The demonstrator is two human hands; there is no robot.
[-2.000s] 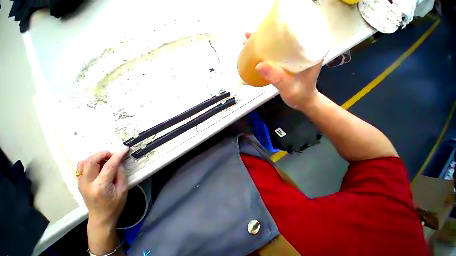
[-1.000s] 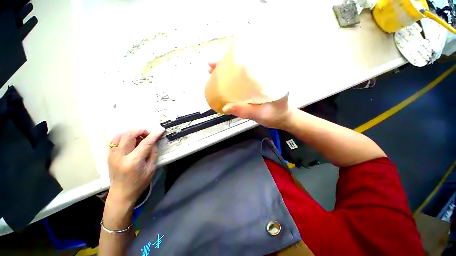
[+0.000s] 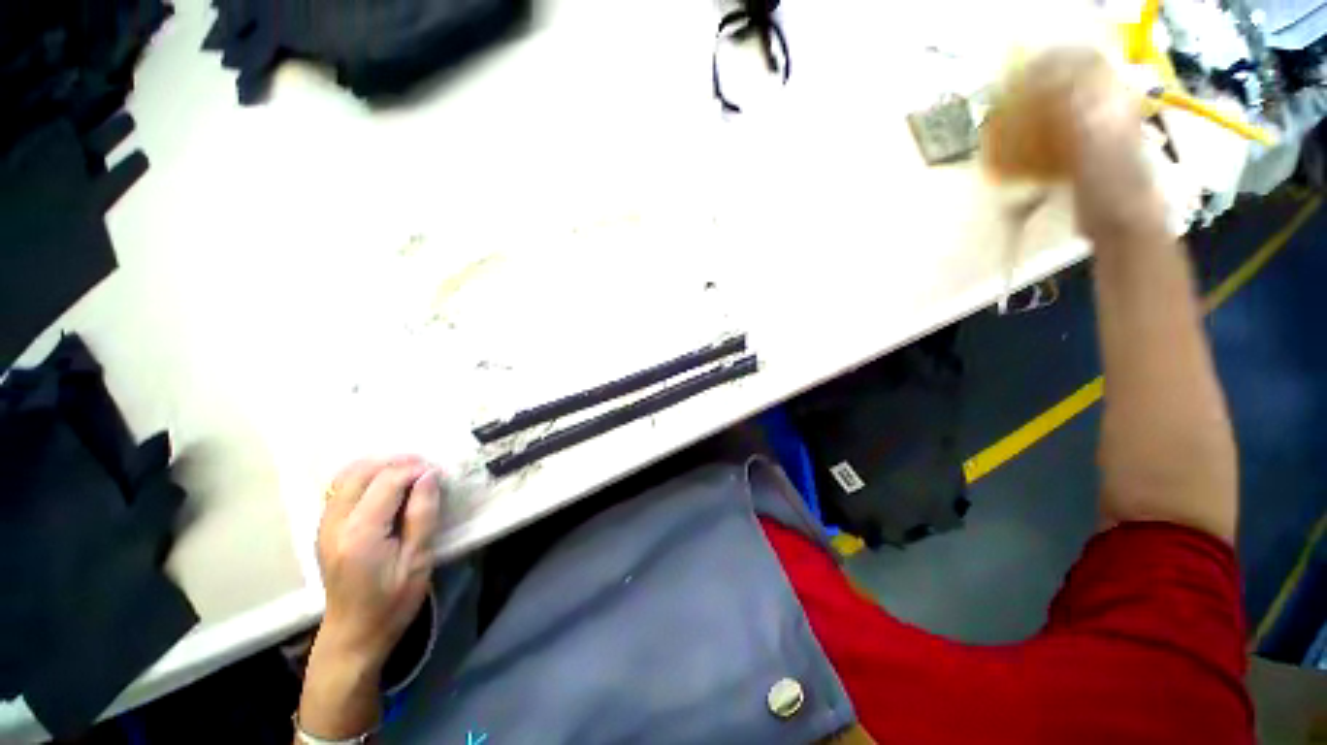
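Two narrow black strips lie side by side near the table's front edge, an upper strip (image 3: 611,390) and a lower strip (image 3: 626,416). My left hand (image 3: 376,531) rests on the table at their left end, fingers curled, not touching them. My right hand (image 3: 1084,124) is blurred at the far right of the table. It is around the amber glue bottle (image 3: 1027,134), whose thin nozzle appears to point down towards the table edge. A small greyish block (image 3: 945,130) lies just left of the bottle.
Black tabbed panels lie at the left (image 3: 73,539) and far left. A black pile (image 3: 379,37) is at the far side. A curled black loop (image 3: 751,58) lies far centre. A yellow stick (image 3: 1215,117) is far right. A black piece (image 3: 888,437) shows below the table edge.
My right hand has moved with the bottle from above the strips to the far right. My left hand has drawn back slightly from the strips' left ends. Both strips are now uncovered.
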